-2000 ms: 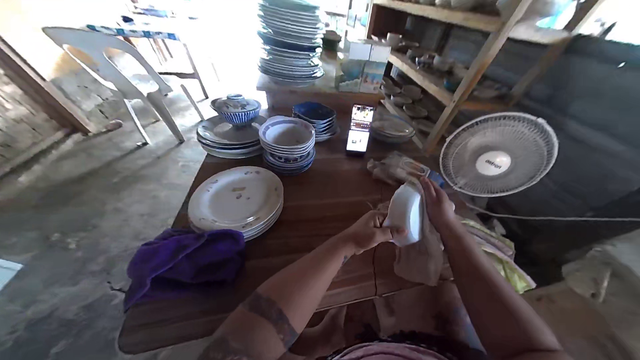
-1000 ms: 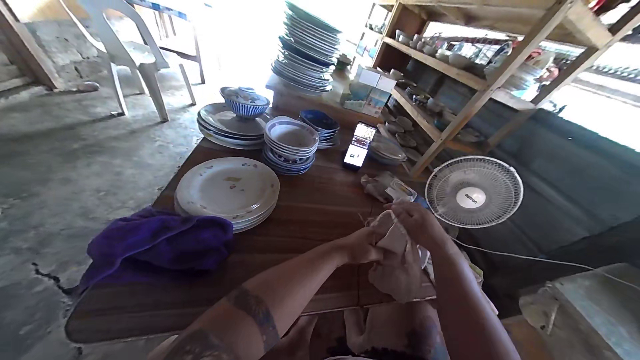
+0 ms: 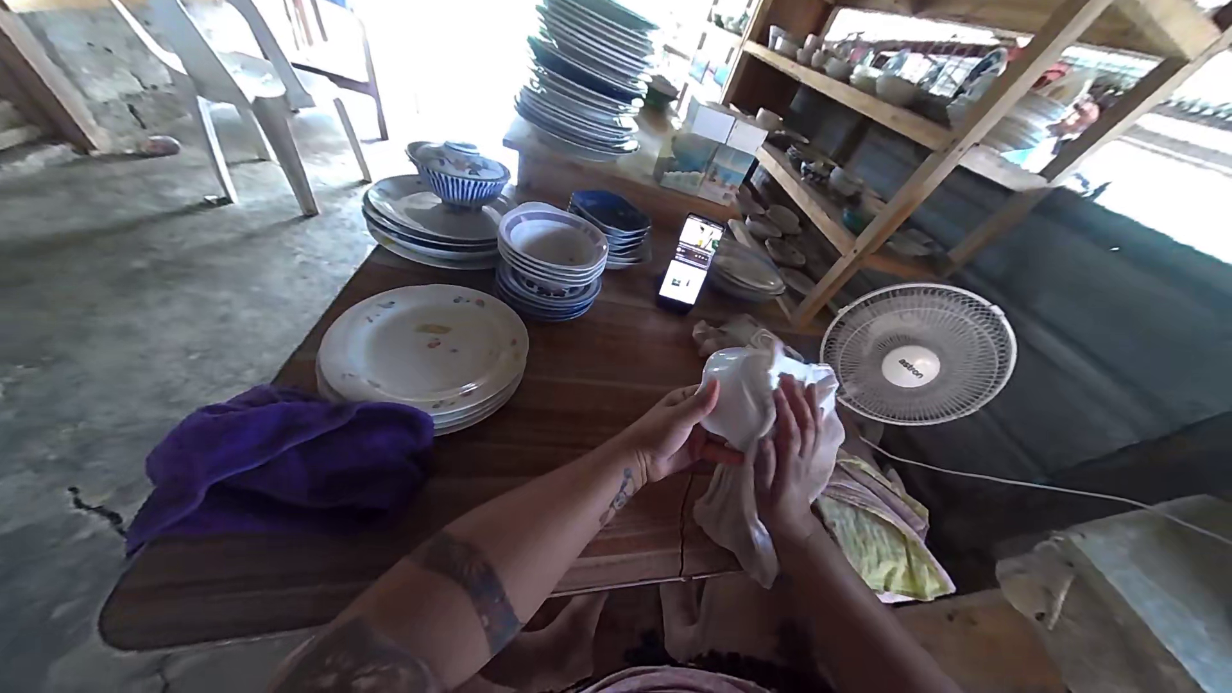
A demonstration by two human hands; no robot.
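My left hand (image 3: 679, 433) grips the left edge of a white dish (image 3: 736, 390) above the wooden table's front edge. A pale cloth (image 3: 731, 510) covers the dish's right side and hangs below it. Against that cloth my right hand (image 3: 791, 452) is pressed, fingers pointing up, holding the cloth to the dish. To the left lie a stack of floral plates (image 3: 423, 346) and a crumpled purple towel (image 3: 289, 462). Behind them stand stacked bowls (image 3: 553, 241) and a lidded blue-striped bowl (image 3: 462, 175) on larger plates (image 3: 385, 207).
A lit phone (image 3: 689, 265) leans upright beside dark blue dishes (image 3: 611, 217). The tall plate stack (image 3: 582, 82) is at the back. To the right are a white fan (image 3: 919, 356) with a trailing cord and wooden shelves (image 3: 895, 111) of crockery. A plastic chair (image 3: 250, 82) is back left.
The white dish, mostly hidden by cloth and hands one second ago, shows again. My right hand now lies spread over the cloth on its right side.
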